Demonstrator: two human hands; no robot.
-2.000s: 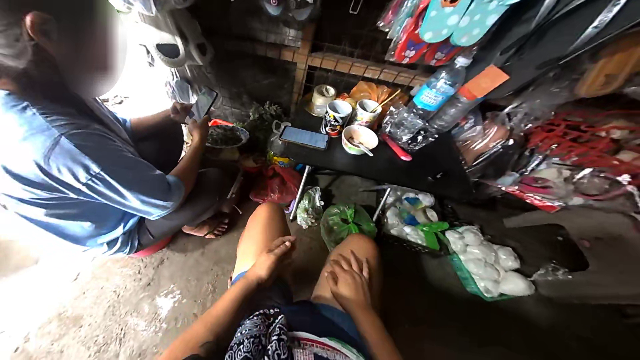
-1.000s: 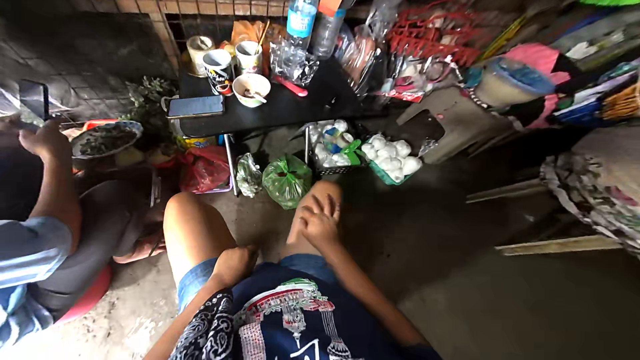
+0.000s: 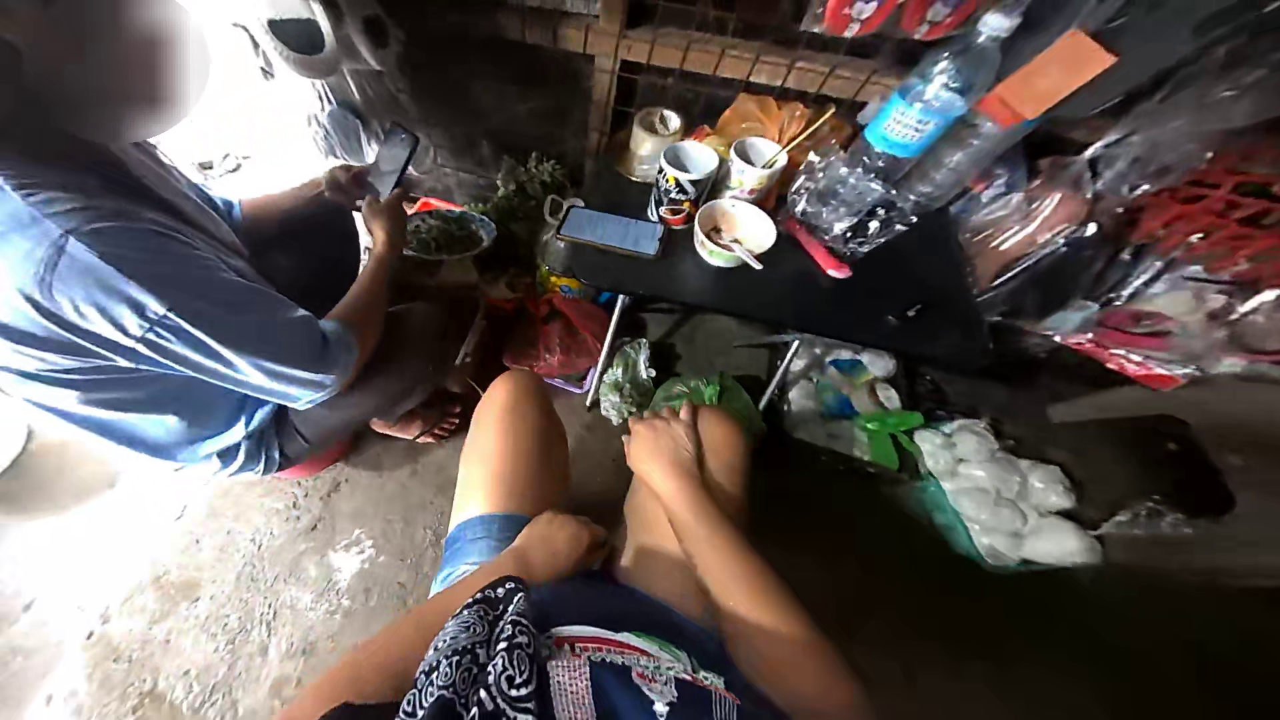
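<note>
My left hand (image 3: 560,546) rests between my thighs, fingers curled, with nothing seen in it. My right hand (image 3: 664,445) lies on my right leg just below the knee, in front of a green plastic bag (image 3: 740,398). Beyond my knees is a low black table (image 3: 850,300). On it lie a smartphone (image 3: 610,231), a paper bowl (image 3: 735,228) with a plastic spoon, a black-and-white printed cup (image 3: 684,182), a second cup (image 3: 755,168) with a stick, and a pink-handled utensil (image 3: 820,250).
At left a seated person (image 3: 170,310) in a blue shirt holds a phone (image 3: 393,160) near a plate of greens (image 3: 445,233). A red bag (image 3: 558,335) is under the table's left end. A basket of white bagged bundles (image 3: 1005,495) sits at right. A water bottle (image 3: 935,90) stands on the table.
My left hand has gone from my left thigh to between my legs since one second ago. My right hand remains at my right knee. The view has swung left again.
</note>
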